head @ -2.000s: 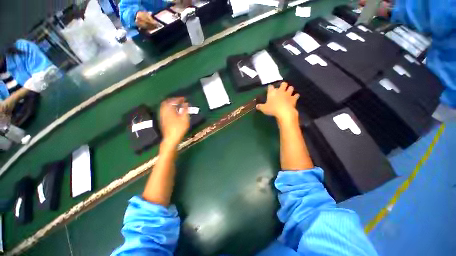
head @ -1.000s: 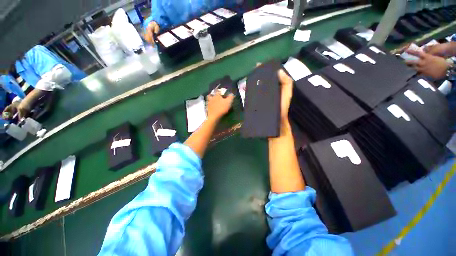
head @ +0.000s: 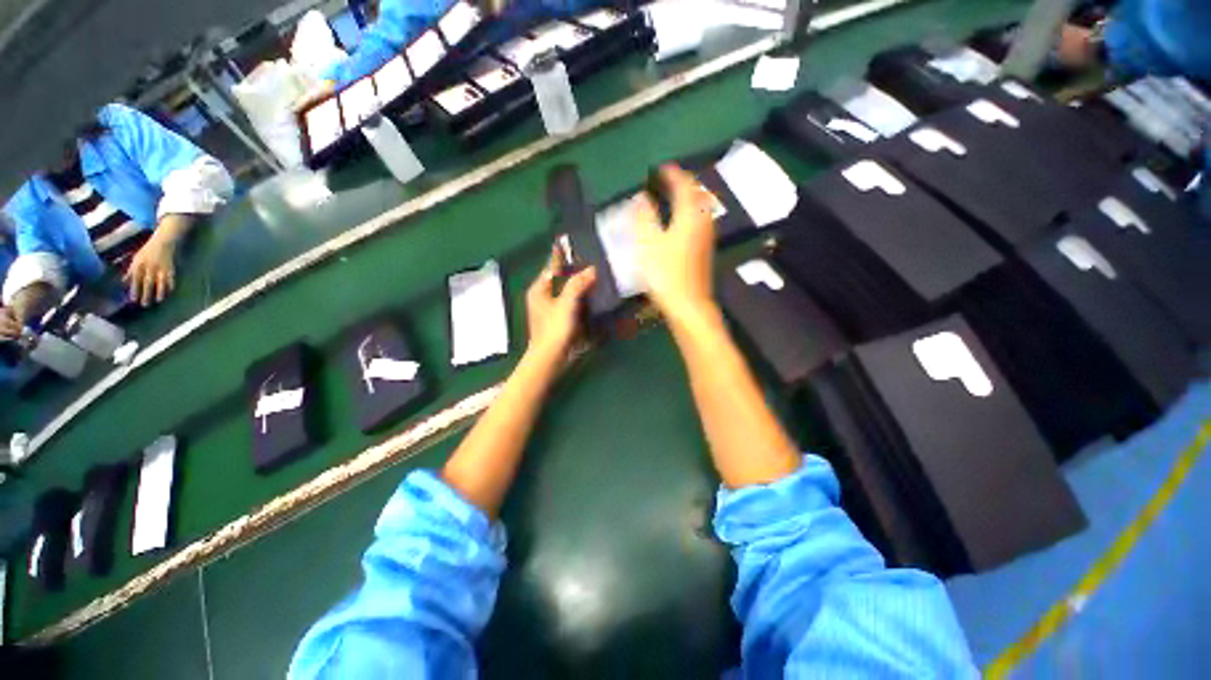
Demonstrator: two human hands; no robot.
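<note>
My left hand (head: 558,303) grips the near left side of a narrow black box (head: 584,246) over the belt. My right hand (head: 680,246) is on a pale flat piece (head: 620,249) at the box's right side; its fingertips point away from me and partly hide the piece. A black box with a white mark (head: 781,316) lies to the right, against the tall stacks. Another white piece (head: 477,314) lies on the belt to the left of my hands.
Black boxes with white strips (head: 385,372) and a white piece (head: 156,493) lie along the green belt. The worn edge rail (head: 319,474) runs in front. Stacked black boxes (head: 976,445) fill the right. Product trays (head: 465,100), bottles (head: 554,96) and other workers are across the line.
The black box held up in my right hand now lies beside the stacks. Both hands have come together at the narrow box and pale piece. The boxes on the belt have shifted left.
</note>
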